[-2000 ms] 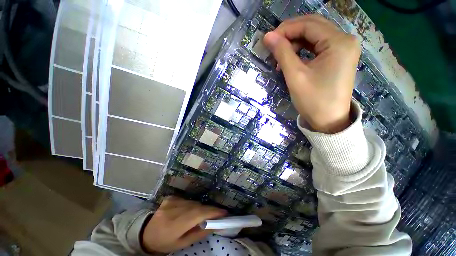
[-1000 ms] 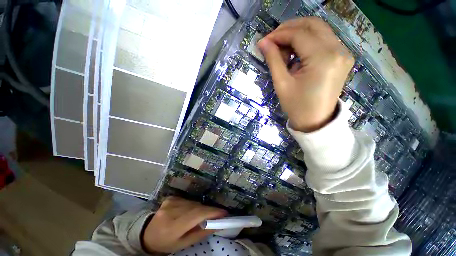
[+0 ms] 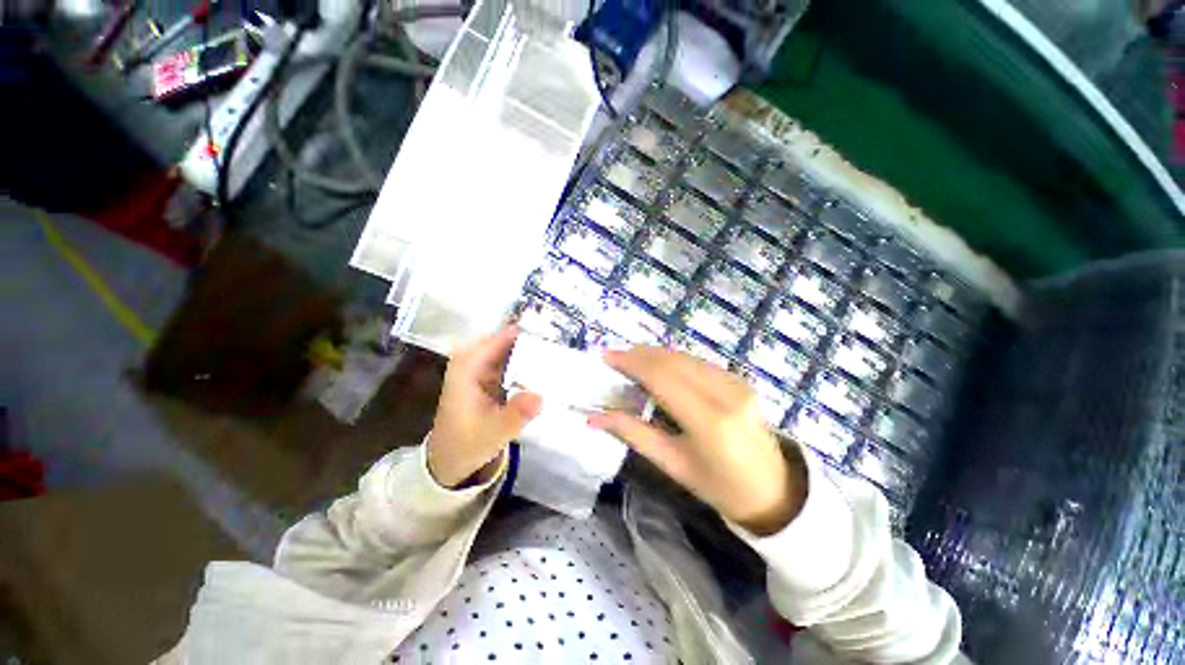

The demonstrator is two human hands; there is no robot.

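Note:
My left hand holds a pale pad strip on its liner by its left edge, over the near left corner of the tray. My right hand has its thumb and fingertips at the strip's right edge. The strip is bent, with a lower flap hanging toward my body. Rows of circuit boards with pale shiny squares lie in the blister tray. Whether a small pad is between my right fingertips cannot be told.
Fanned pad sheets lie at the tray's left edge. Stacked blister trays stand at the right. Grey cables and a white power strip are at the upper left. A green surface lies behind the tray.
My right hand has come from the tray's far side to the strip near my body. My left hand has raised and opened out the strip. The camera view has shifted and shows more surroundings.

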